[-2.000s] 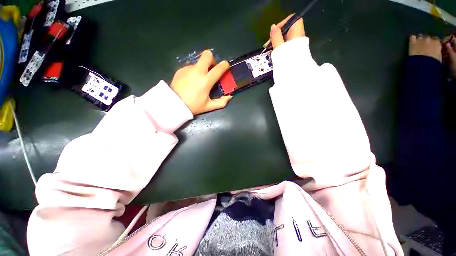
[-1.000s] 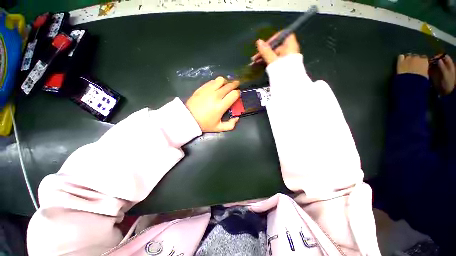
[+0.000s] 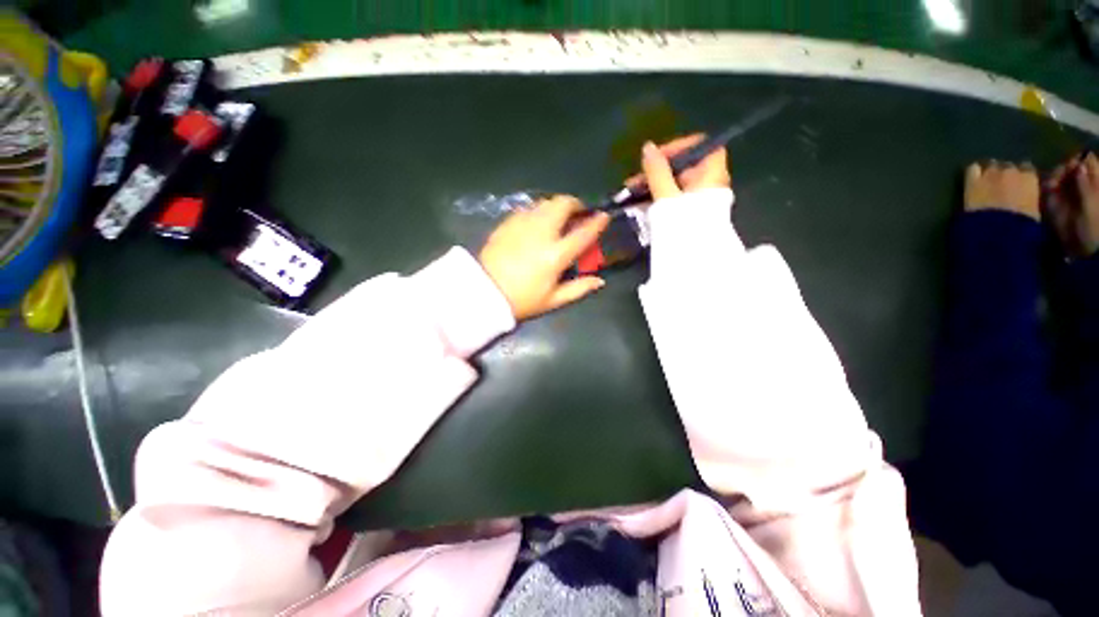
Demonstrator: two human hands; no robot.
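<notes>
A part-assembled phone unit (image 3: 622, 245) lies on the dark green mat in front of me, its red part (image 3: 591, 259) beside my left fingers. My left hand (image 3: 539, 258) holds the unit's left end. My right hand (image 3: 689, 169) holds slim dark tweezers (image 3: 711, 144) like a pen. The tool's lower end reaches over the unit near my left fingertips; its exact tip is unclear. The unit's right end is partly hidden by my right sleeve.
Several waiting units (image 3: 181, 215) overlap at upper left, with one unit (image 3: 282, 260) nearer me. A yellow and blue fan (image 3: 70, 169) and white cord (image 3: 84, 386) are at left. Clear film (image 3: 488, 204) lies beyond my left hand. Another person's hands (image 3: 1003, 188) are at right.
The tweezers have moved from beyond the unit down over it, near my left fingers. Earlier, the unit changed from tilted to nearly level. The whole view has also shifted.
</notes>
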